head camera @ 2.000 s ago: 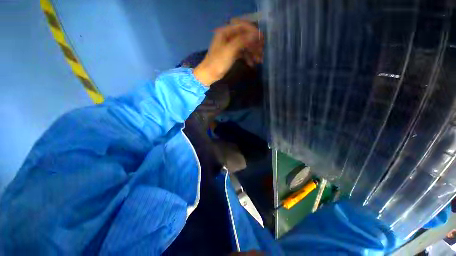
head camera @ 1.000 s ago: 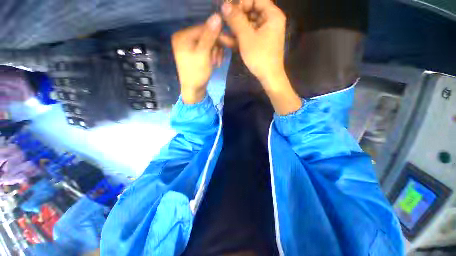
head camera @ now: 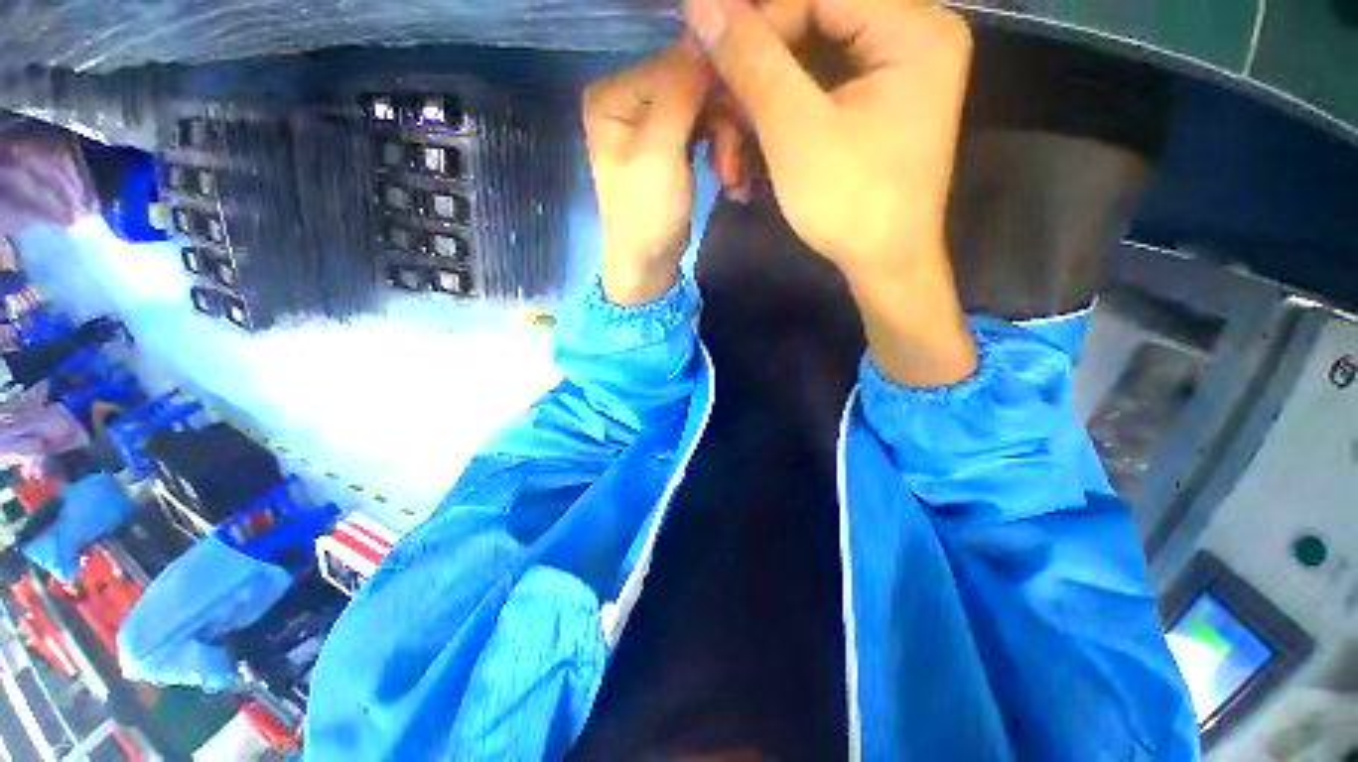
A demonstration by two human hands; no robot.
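Observation:
My left hand (head camera: 648, 157) and my right hand (head camera: 849, 142) are raised together at the top of the view, both in blue sleeves. Their thumbs and fingertips meet close to the top edge, where the picture cuts them off in part. The fingers are bent as in a pinch. Whether a small part lies between the fingertips cannot be told. My right hand is nearer the camera and partly covers the fingers of my left hand.
Stacked clear trays with dark units (head camera: 432, 201) stand at left. A green bench surface (head camera: 1162, 27) crosses the top right. A pale machine (head camera: 1311, 447) with a lit screen (head camera: 1221, 648) is at right. People in smocks (head camera: 209, 610) and blue stools are at lower left.
The view has turned from the clear tray stack and yellow tool. My hands have come together in front of me; in the last second they shifted slightly right in the view, still together.

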